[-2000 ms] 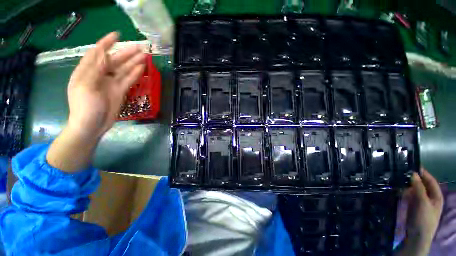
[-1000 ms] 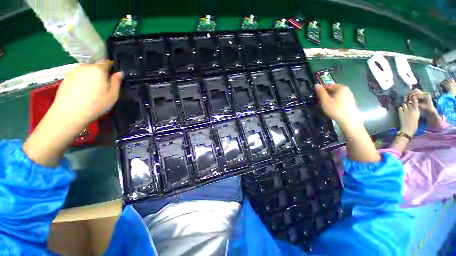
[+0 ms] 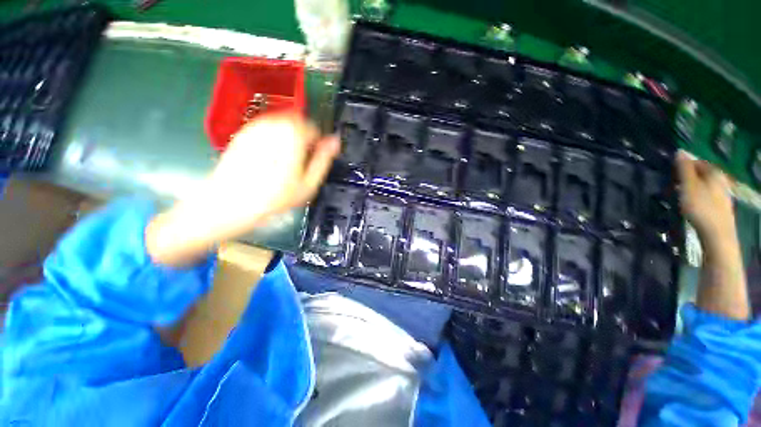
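A large glossy black blister tray (image 3: 488, 196) lies tilted in front of me, with dark rectangular phone housings (image 3: 430, 242) in its pockets. My left hand (image 3: 271, 167) is blurred, its fingers near the tray's left edge, just below the red parts bin (image 3: 225, 100). Whether it touches the tray or holds anything cannot be told. My right hand (image 3: 707, 196) grips the tray's right edge, fingers at the upper right side. Small metallic components (image 3: 257, 104) lie in the red bin.
A second black tray (image 3: 534, 359) is below, near my lap. More black trays (image 3: 37, 92) stand at the far left. A whitish plastic wrap (image 3: 323, 29) is behind the bin. Small circuit boards (image 3: 501, 35) line the green conveyor. A cardboard box (image 3: 209, 308) is below the bench edge.
The view has turned left, so the tray and bin appear further right. My left hand has moved from the tray's upper left corner down beside its left edge. My right hand remains at the right edge.
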